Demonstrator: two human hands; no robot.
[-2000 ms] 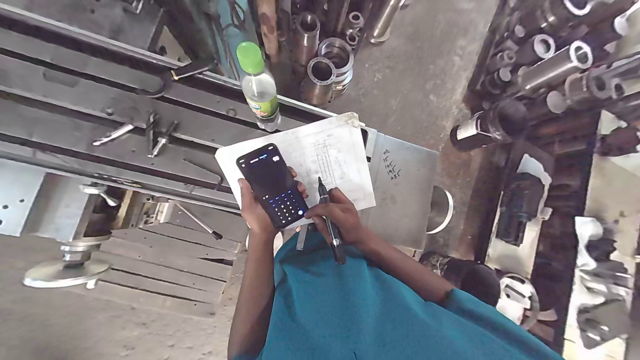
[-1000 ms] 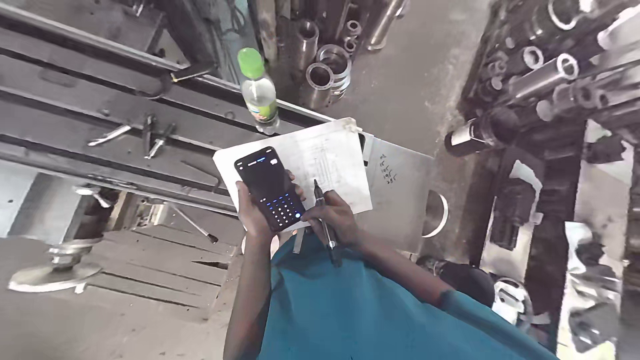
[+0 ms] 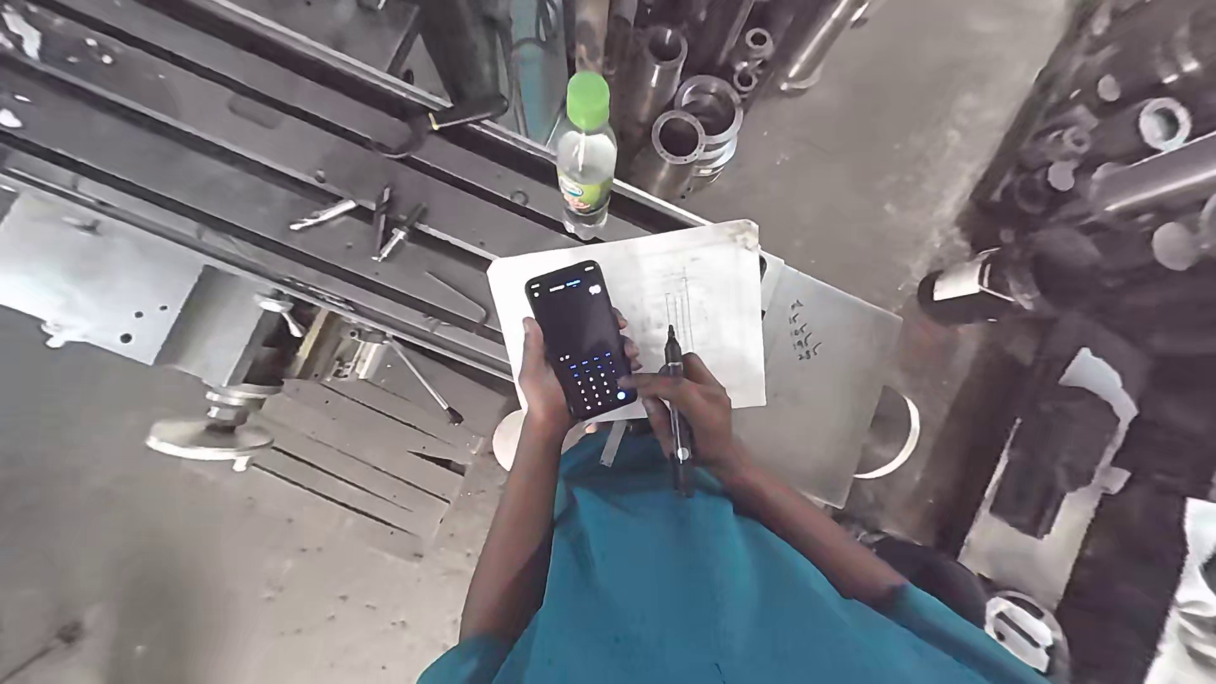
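Note:
My left hand (image 3: 547, 380) holds a black smartphone (image 3: 578, 332) upright from below, its fingertips showing at the phone's right edge. A calculator keypad is lit on its screen. My right hand (image 3: 698, 408) grips a dark pen (image 3: 676, 399), tip pointing away from me, while its index finger reaches to the lower right of the keypad. Behind both hands lies a white paper sheet (image 3: 731, 313) with a pencil-like drawing of long parallel lines. Under the sheet's right side is a grey metal plate (image 3: 826, 408) with handwritten figures.
A green-capped plastic bottle (image 3: 586, 161) stands beyond the paper on the slotted machine table (image 3: 285, 142). Drill bits (image 3: 324, 215) lie left of it. A handwheel (image 3: 209, 440) juts out at lower left. Metal tubes (image 3: 678, 136) stand behind; more round stock (image 3: 1164, 176) fills the right.

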